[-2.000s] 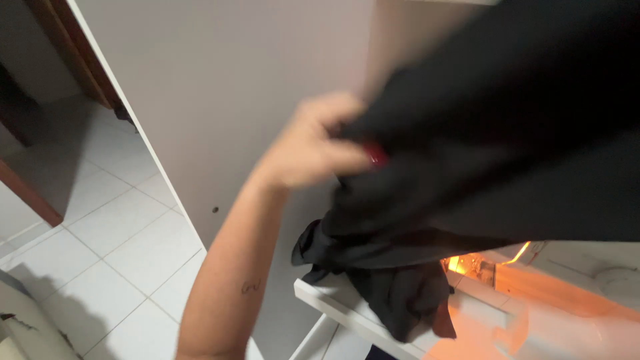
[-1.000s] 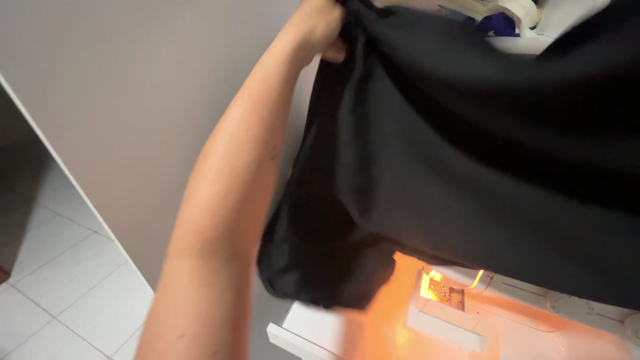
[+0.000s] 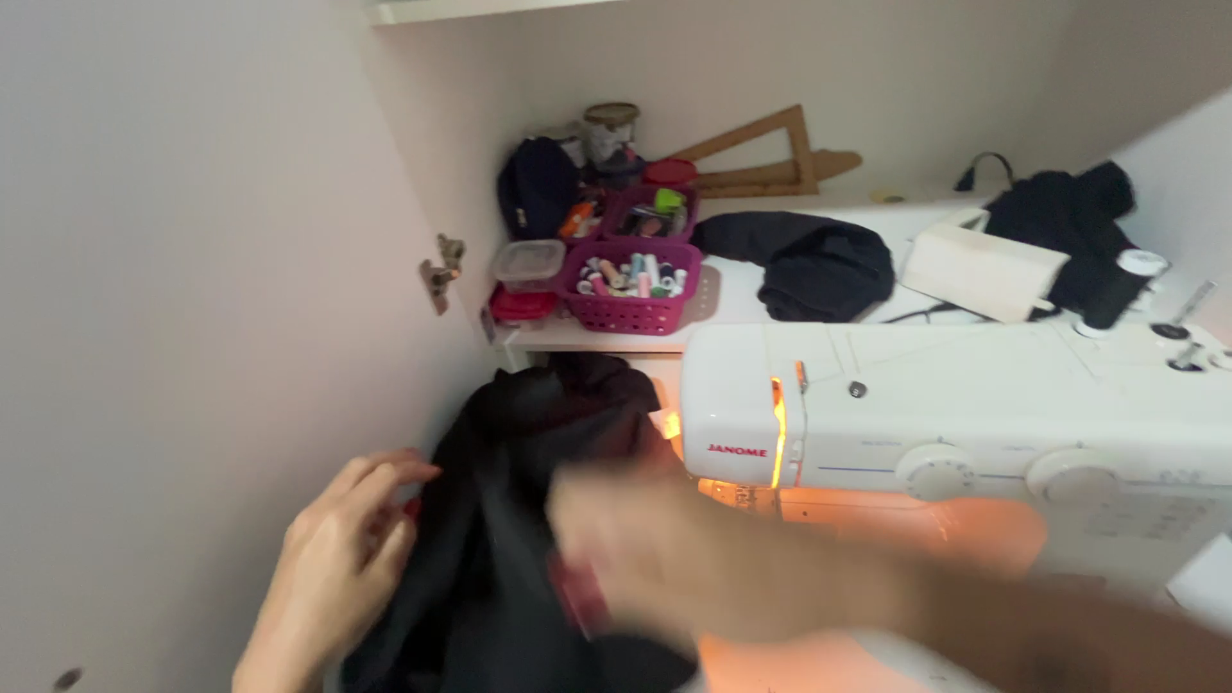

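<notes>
Black cloth lies bunched to the left of a lit white Janome sewing machine. At the cloth's left edge is my left hand, fingers curled, its thumb and fingertips at the fabric; a firm grip on it cannot be made out. My right hand is blurred by motion and reaches across the front of the machine, over the middle of the cloth. Whether its fingers hold fabric does not show. The needle area is partly hidden behind the right hand and forearm.
Behind the machine, a white shelf carries a purple basket of thread spools, plastic containers, dark folded cloth and wooden rulers. A spool of black thread stands on the machine. A cabinet door borders the left side.
The black cloth, held up by my left hand before, is now down beside the machine. My right hand has come into view over it. The view has shifted, showing the whole shelf.
</notes>
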